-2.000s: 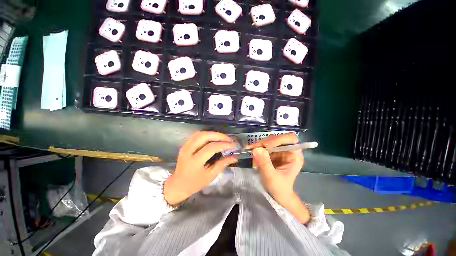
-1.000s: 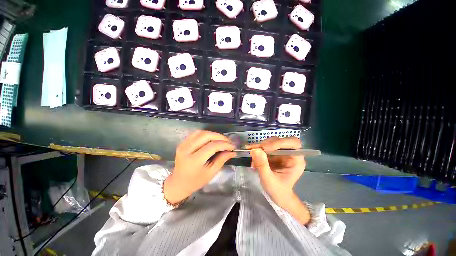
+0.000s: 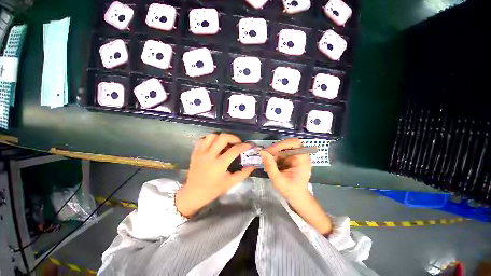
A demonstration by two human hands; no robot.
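Note:
My left hand holds a white housing between thumb and fingers over the bench's front edge. My right hand grips grey tweezers that point left, their tip at the housing. Whether a small piece is at the tip is too small to tell. An adhesive dot sheet with rows of dark dots lies at the bench edge, partly hidden by my right hand. A black blister tray lies flat in front, with one white housing per visible pocket.
Stacked black trays stand at the right. Pale blank strips and bundled dot sheets lie at the left on the green bench. Below are a blue bin, yellow-black floor tape, a metal frame and a cable at lower left.
The housing's face now shows in my left hand, where earlier it was thin or hidden. My right hand and the tweezers moved slightly left and up, uncovering more of the dot sheet. The view shifted.

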